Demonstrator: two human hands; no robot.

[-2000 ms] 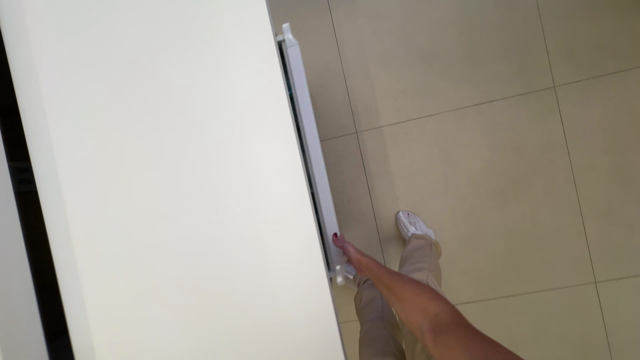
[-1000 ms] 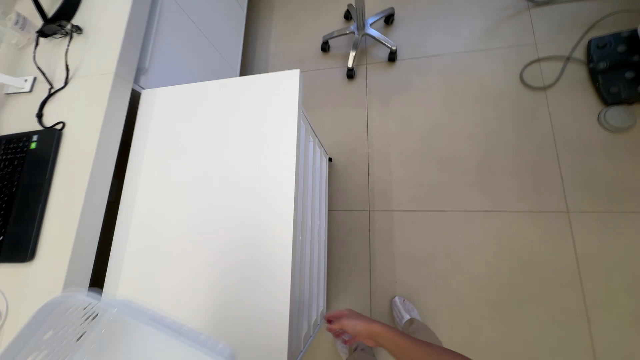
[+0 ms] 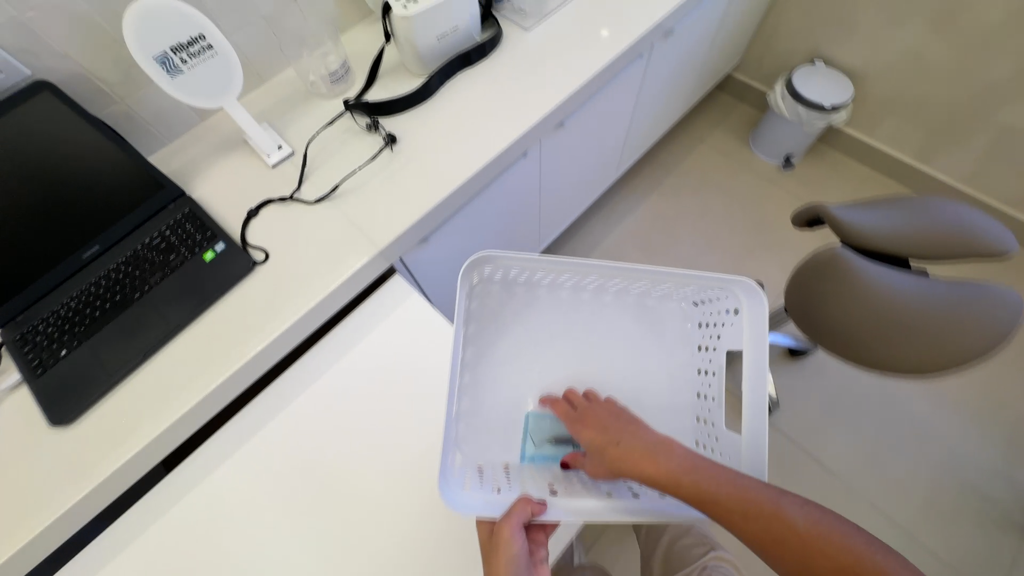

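Note:
A white perforated plastic basket (image 3: 592, 344) is held over the corner of a white cabinet top. My left hand (image 3: 518, 540) grips its near rim, thumb over the edge. Inside the basket, my right hand (image 3: 604, 436) reaches down with fingers spread, partly over a light blue packet (image 3: 544, 436) with a slim, dark pointed item on it. The hand covers part of both; whether the fingers touch the packet, I cannot tell.
An open black laptop (image 3: 120, 280), glasses on a black cord (image 3: 372, 124) and a white hand mirror (image 3: 184, 56) lie along the counter. Right of the cabinet are a taupe stool (image 3: 864, 304) and a white pedal bin (image 3: 800, 112).
The right hand has left the side of the cabinet and is now inside the basket. My left hand has come into view on its rim. The view has swung toward the counter.

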